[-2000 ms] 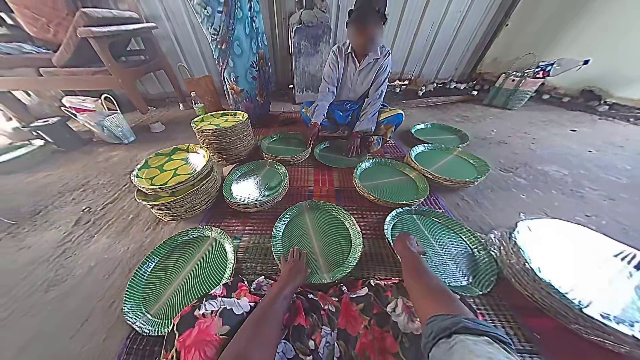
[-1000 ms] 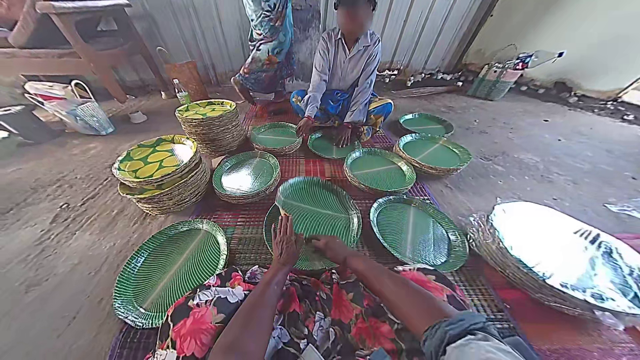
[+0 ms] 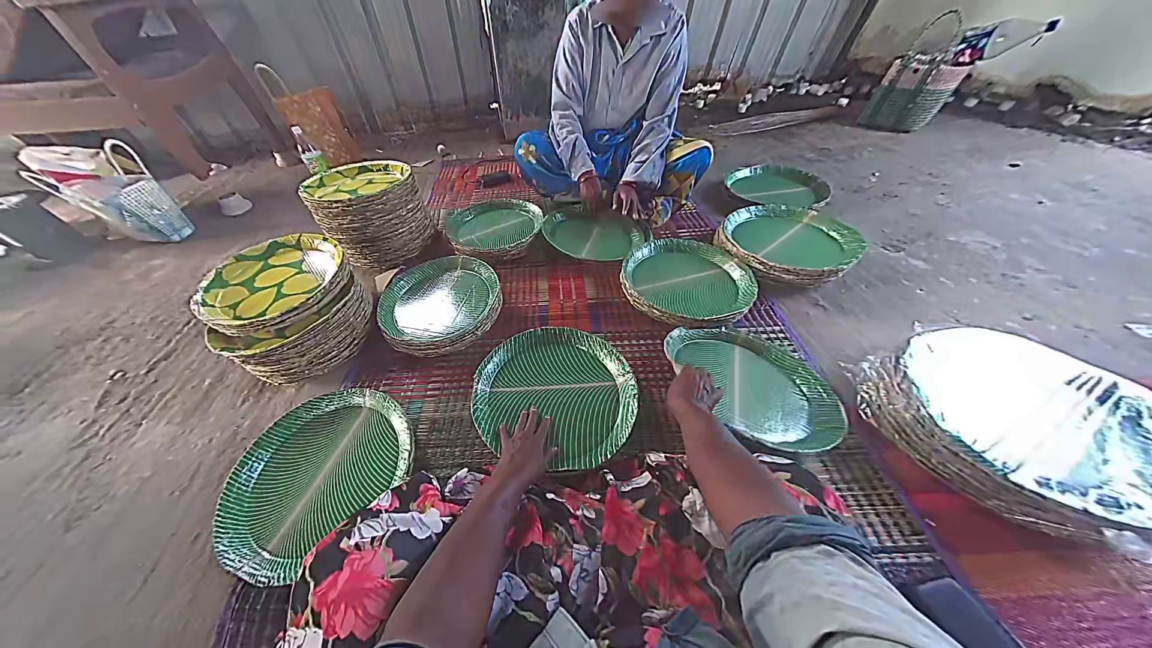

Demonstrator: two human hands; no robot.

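My left hand [image 3: 526,447] lies with fingers spread on the lower rim of a round green leaf-patterned plate [image 3: 555,382] in front of me. My right hand [image 3: 694,391] is closed on the left edge of another green leaf-patterned plate [image 3: 756,387] to the right. A larger green plate [image 3: 310,481] rests at the left by my floral-clad legs. Beyond my hands are stacks of green plates, one at the centre left [image 3: 439,301] and one at the centre right [image 3: 688,279]. Yellow-and-green plates form two stacks at the left, the nearer [image 3: 270,283] and the farther [image 3: 360,202].
A person [image 3: 617,99] sits across the woven mat [image 3: 567,292], hands on a green plate [image 3: 594,234]. At the right, a large shiny plate tops a stack [image 3: 1017,405]. Bags [image 3: 135,193] and a bottle [image 3: 309,151] stand at the back left, a basket [image 3: 909,90] at the back right.
My right hand has moved from the centre plate to the right-hand plate's edge. The centre plate, overlapping another and turned at one second ago, now shows its midline running crosswise.
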